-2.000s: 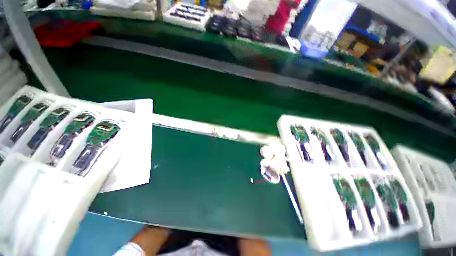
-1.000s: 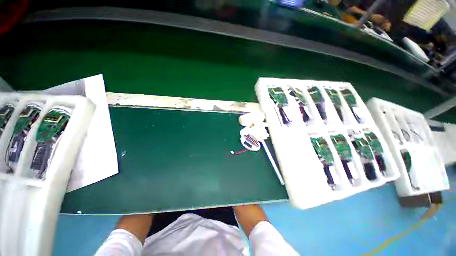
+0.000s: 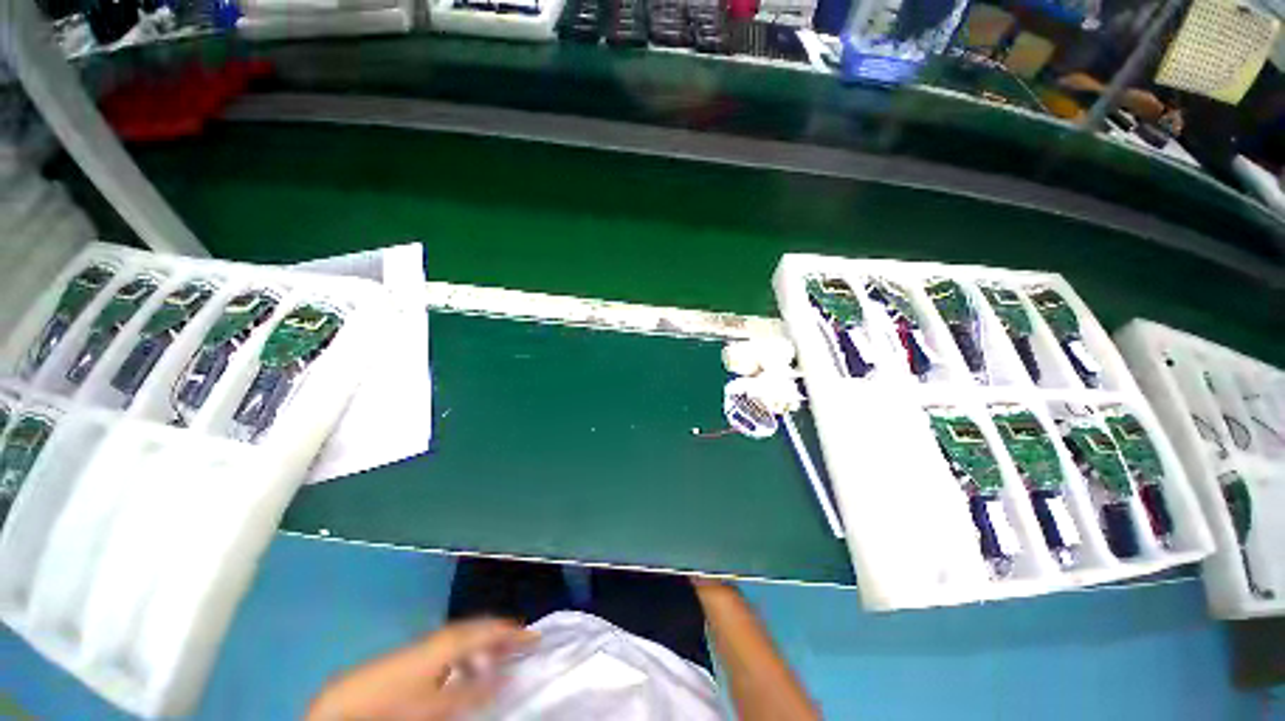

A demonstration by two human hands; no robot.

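Note:
My left hand [image 3: 430, 669] is blurred, low over the lap in front of the bench; I cannot tell if it holds anything. My right forearm [image 3: 754, 648] reaches up to the bench's front edge, and the right hand is hidden. On the green bench mat [image 3: 606, 451], a small round white part [image 3: 751, 409] with a thin red lead lies beside cream-white pieces [image 3: 761, 355]. A slim rod [image 3: 817, 486] lies along the right foam tray [image 3: 881, 486]. That tray holds two rows of green circuit boards [image 3: 965, 448] with dark lower sections.
The left foam tray [image 3: 120, 507] holds several boards [image 3: 293, 345] in its back row and partly overlies white paper [image 3: 388, 409]. Another foam tray [image 3: 1177, 395] stands far right. A green conveyor [image 3: 564, 211] runs behind. Another person's hand [image 3: 1141, 106] shows at the back right.
My left hand has come into view from the bench's front edge and is over the lap. The view has shifted back up and left since one second ago. The trays and bench parts look unmoved.

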